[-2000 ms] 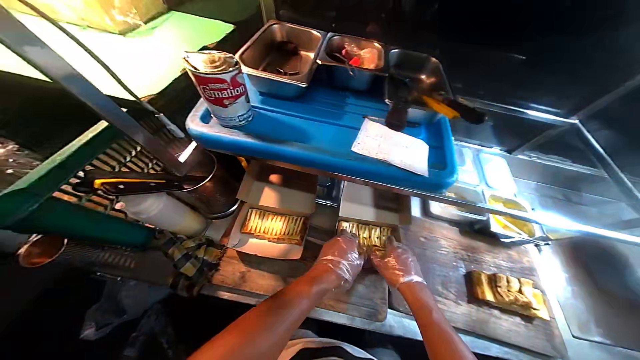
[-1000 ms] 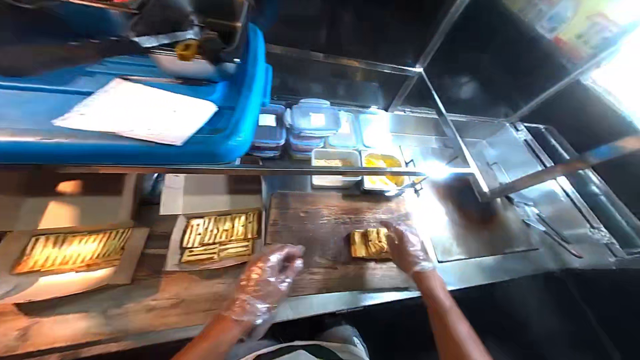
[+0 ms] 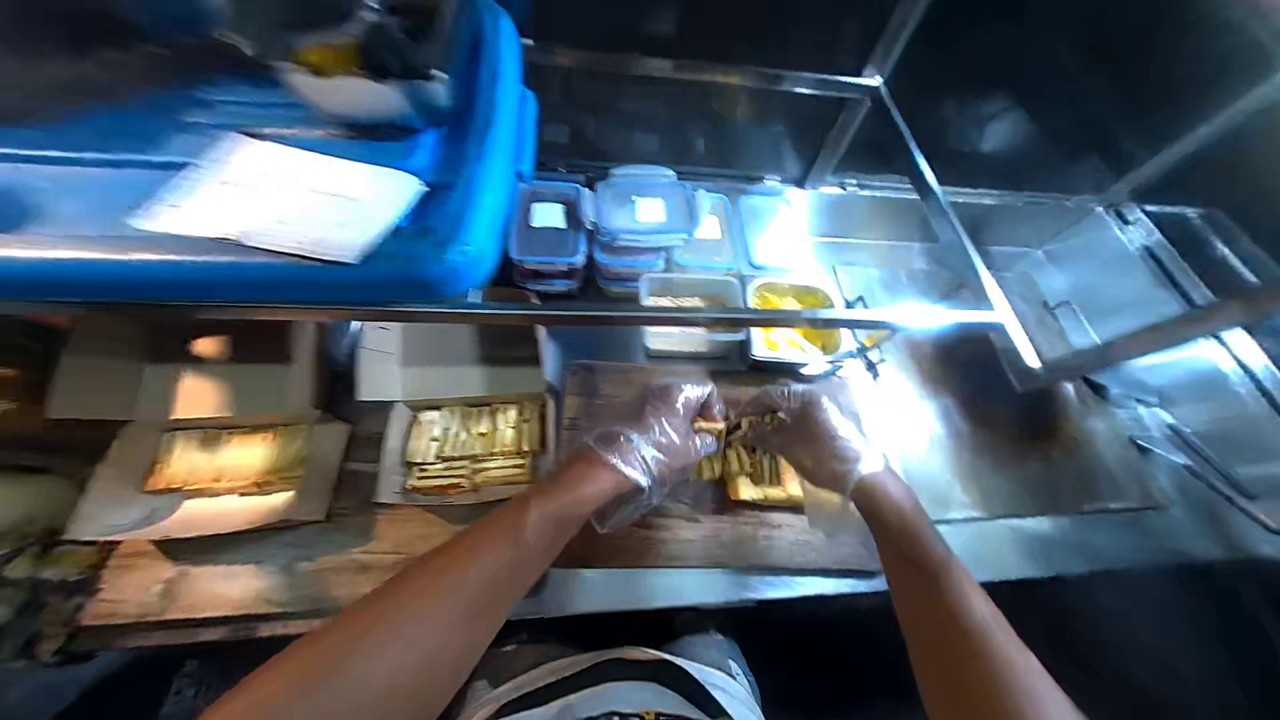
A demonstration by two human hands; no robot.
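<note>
My left hand (image 3: 655,435), in a clear plastic glove, holds a small piece of the sliced, filled bread above the wooden board (image 3: 640,540). Close beside it, my right hand (image 3: 805,425), gloved too, has its fingers on the sliced bread (image 3: 760,480); whether it grips a piece is hard to tell through the blur. Most of that bread lies on the board under both hands. To the left, an open cardboard box (image 3: 385,470) holds rows of cut bread pieces. Another open box (image 3: 100,500), farther left, holds a similar filling of pieces.
A metal shelf edge (image 3: 600,315) runs above the work area, with a blue tray (image 3: 470,220) and paper (image 3: 285,195) on it. Lidded plastic containers (image 3: 645,205) and a tub of yellow food (image 3: 795,335) stand behind the board. Tongs (image 3: 1200,465) lie at the right.
The view has swung right since the oldest frame. My hands were at the nearer box then; one second ago they were apart, the right at the bread. Now they are close together over it.
</note>
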